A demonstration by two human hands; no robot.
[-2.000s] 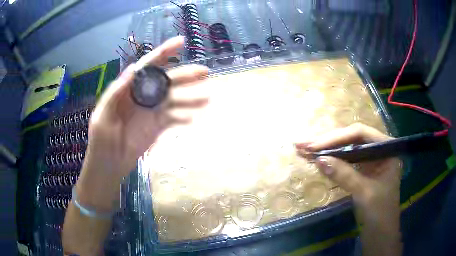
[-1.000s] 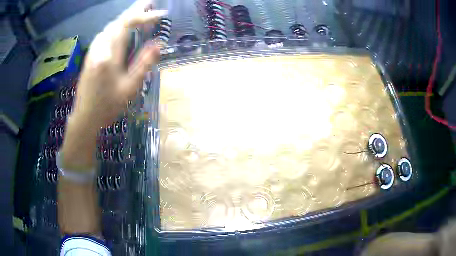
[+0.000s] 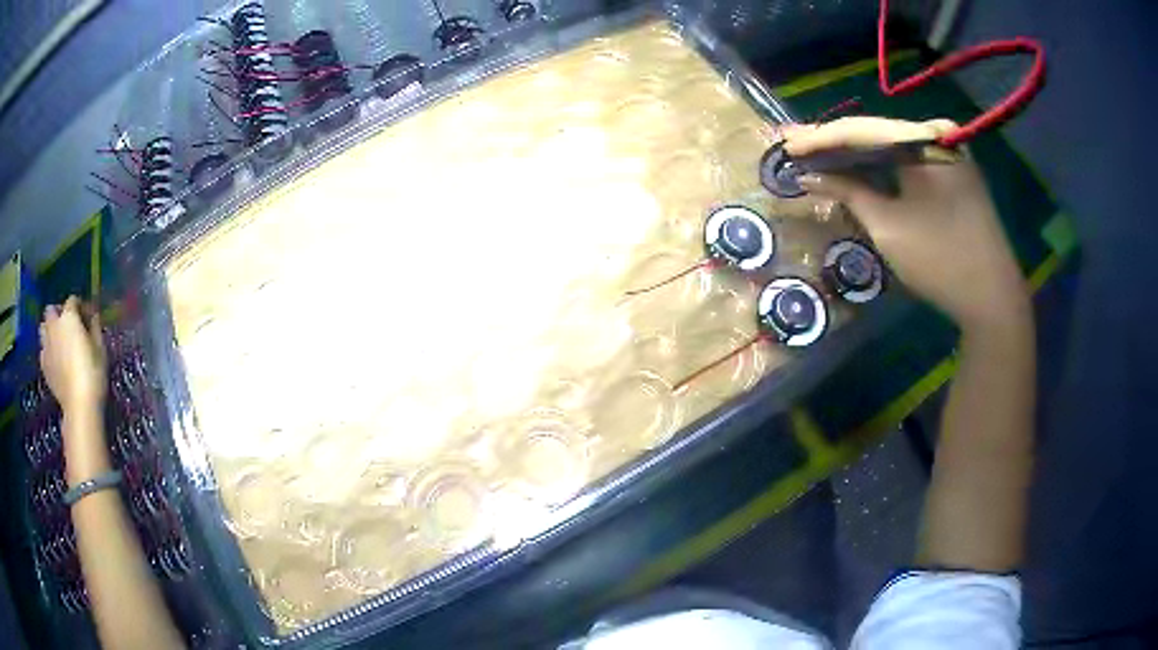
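My right hand [image 3: 921, 203] holds the dark test probe [image 3: 876, 158], with its tip end at a small round speaker [image 3: 785, 169] near the front tray's right side. The hand partly hides both. Two pale-ringed speakers [image 3: 739, 239], [image 3: 794, 312] with thin red wires, and a darker one [image 3: 853, 271], lie close by in the clear blister tray [image 3: 368, 618], which looks tan and glares white. My left hand [image 3: 74, 362] is small at the far left, over the side blister tray [image 3: 133, 419] of dark discs. Whether its fingers hold anything cannot be told.
The rear blister tray [image 3: 368, 32] holds ribbed stacks of discs [image 3: 258, 76] and loose ones with red wires. The red probe cable [image 3: 1003, 108] loops at the upper right. The green mat [image 3: 851, 425] has yellow tape. Part of a blue bin shows at the left edge.
The view has turned and shifted. My left hand has moved from the back of the side tray to its left part. My right hand is back in view with the probe, at another speaker.
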